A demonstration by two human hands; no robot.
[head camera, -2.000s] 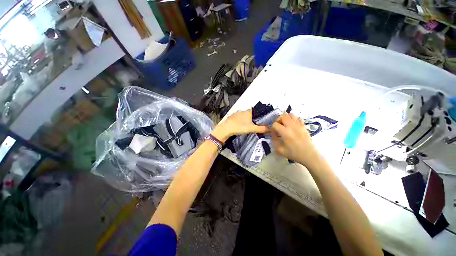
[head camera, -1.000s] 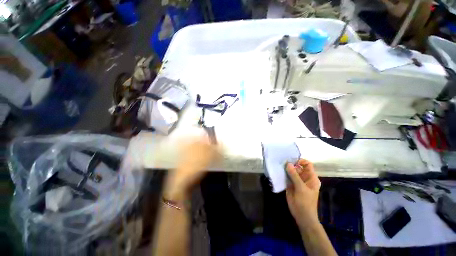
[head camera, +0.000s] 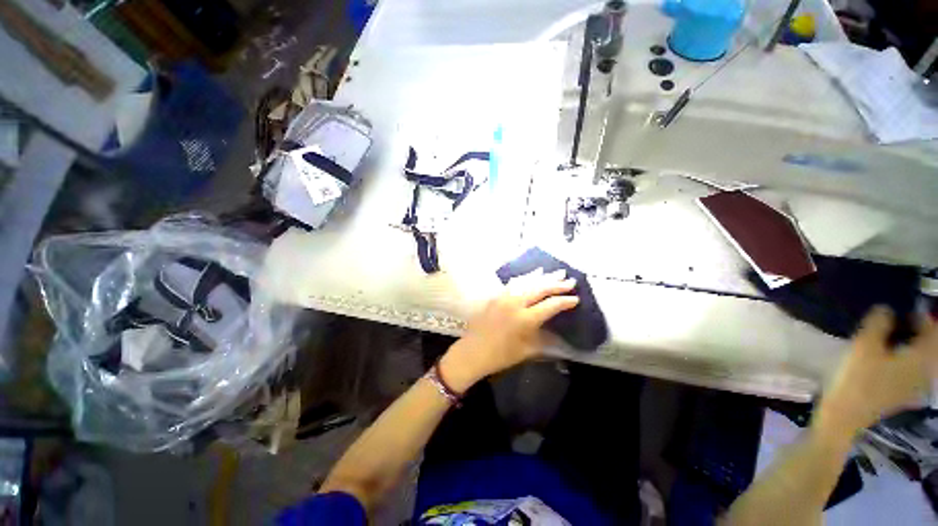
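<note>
A dark navy pointed pocket piece point(head camera: 578, 316) lies on the white table near its front edge. My left hand point(head camera: 509, 334) is on its left side, fingers spread over it and holding it against the table; the thumb is not clear. My right hand point(head camera: 887, 365), blurred at the right, has its fingers on the lower edge of dark cloth point(head camera: 859, 290), seemingly gripping it. A stiff maroon pointed shape point(head camera: 763, 238) lies partly over that cloth. The sewing machine's needle area point(head camera: 599, 200) is behind the pocket piece.
A tied grey bundle point(head camera: 327, 154) with a white ticket sits at the table's left. Loose black-and-white strips point(head camera: 422, 200) lie between it and the machine. A clear bag point(head camera: 77, 308) of grey bundles is left of the table. A blue round thing point(head camera: 705, 29) stands on the machine head.
The view has shifted. My left hand has come right from near the tied bundle onto a dark piece. My right hand has moved right to the dark cloth, which now reaches further right.
</note>
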